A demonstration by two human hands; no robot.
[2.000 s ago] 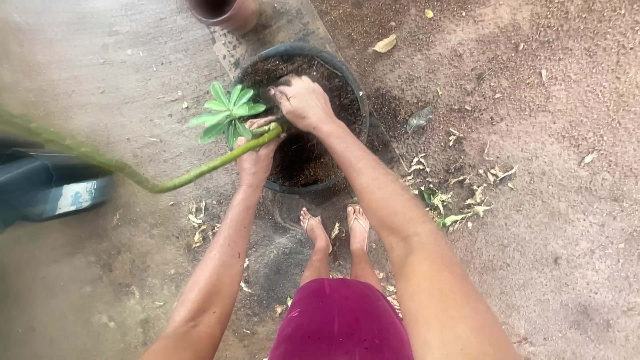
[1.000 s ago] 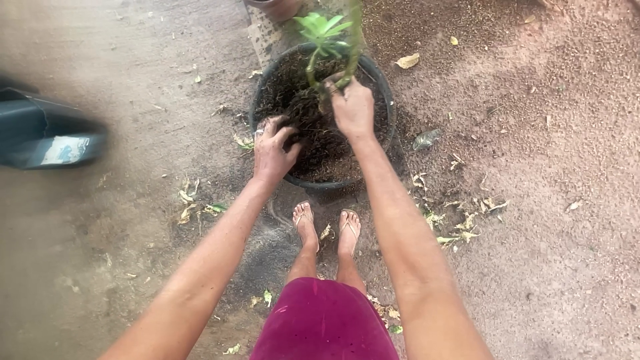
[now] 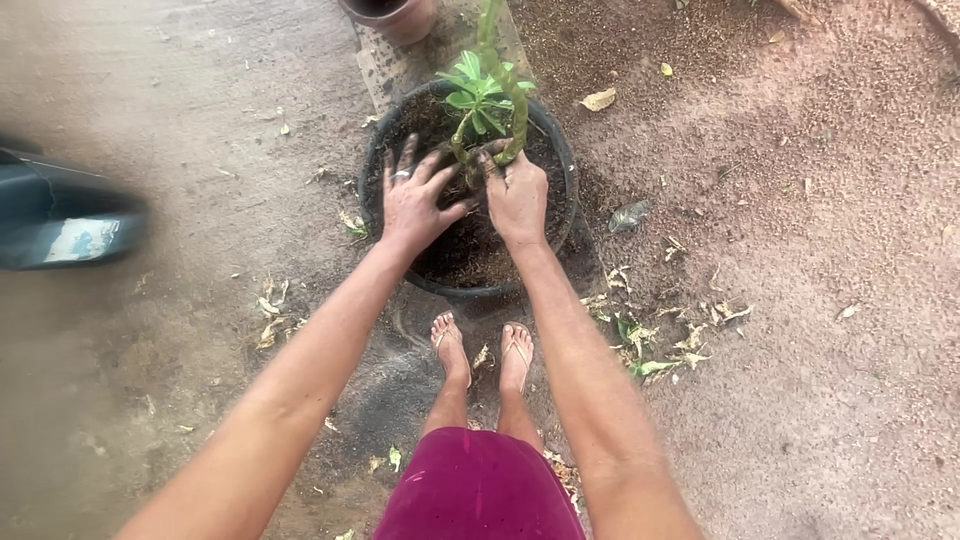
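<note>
A leafy plant with a thick green stem [image 3: 519, 112] stands in a round black plastic pot [image 3: 480, 291] of dark soil [image 3: 457, 262]. The stem forks low down; one branch bears a rosette of green leaves [image 3: 478, 91], the other curves up past the top edge of the view. My right hand [image 3: 517, 195] grips the stem near its base, fingers partly hidden behind it. To the left of the stem, my left hand [image 3: 420, 191] lies palm down on the soil with spread, soil-stained fingers and a ring on one. It holds nothing visible.
Beyond the black pot, a terracotta-coloured pot [image 3: 409, 22] stands on a flat slab [image 3: 375, 79]. A blurred dark object with a pale patch [image 3: 84, 238] is at far left. Dry leaves [image 3: 694, 337] litter the ground, and my sandalled feet [image 3: 516, 352] are just below the pot.
The plant, tilted leftward in my left hand two seconds ago, now stands in the pot in my right hand's grip. My left hand has let go and flattened onto the soil.
</note>
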